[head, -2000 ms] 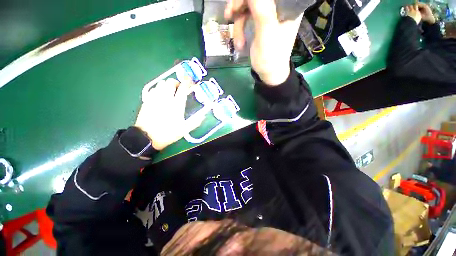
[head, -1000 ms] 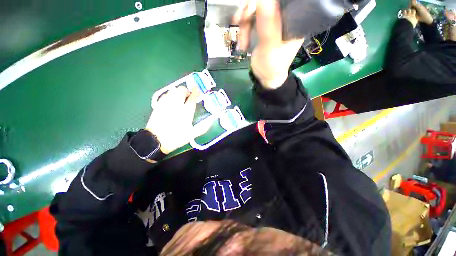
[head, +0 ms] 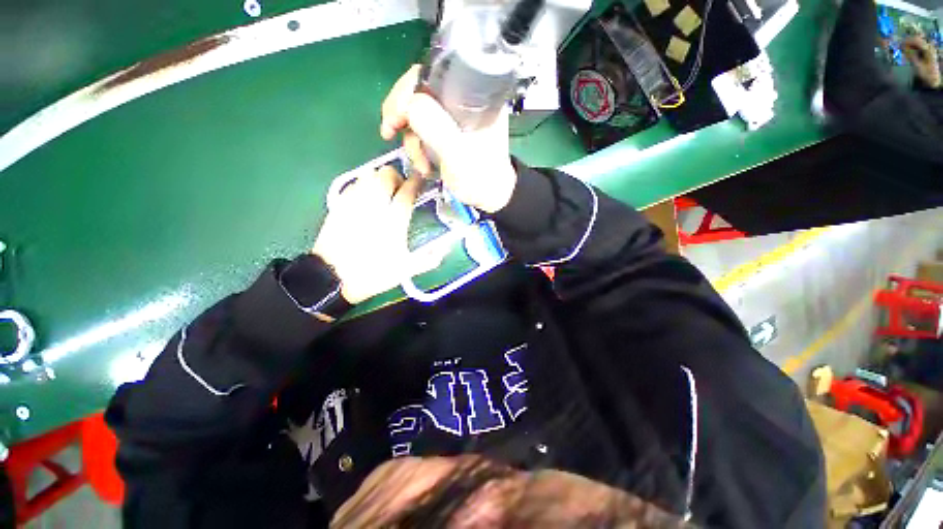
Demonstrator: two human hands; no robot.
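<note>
White loop-shaped units with blue-and-white ends (head: 483,244) lie side by side on the green bench in front of me. My left hand (head: 370,229) rests on them and holds them, fingers at the blue ends. My right hand (head: 452,142) is closed around a thick grey-silver electric screwdriver (head: 478,72), held upright over the units. The screwdriver's tip and the far unit's end are hidden behind my hands.
A white-grey screw feeder (head: 542,85) stands partly behind the screwdriver. A black cooling fan (head: 592,95) with a red-and-white centre is to its right, with a black box (head: 691,52) beyond. Another person's arm (head: 879,62) is at the far right. A white strip (head: 207,52) crosses the bench.
My right hand has moved from the feeder down and left to the units, with the screwdriver now upright over them. My left hand has shifted slightly right with the units.
</note>
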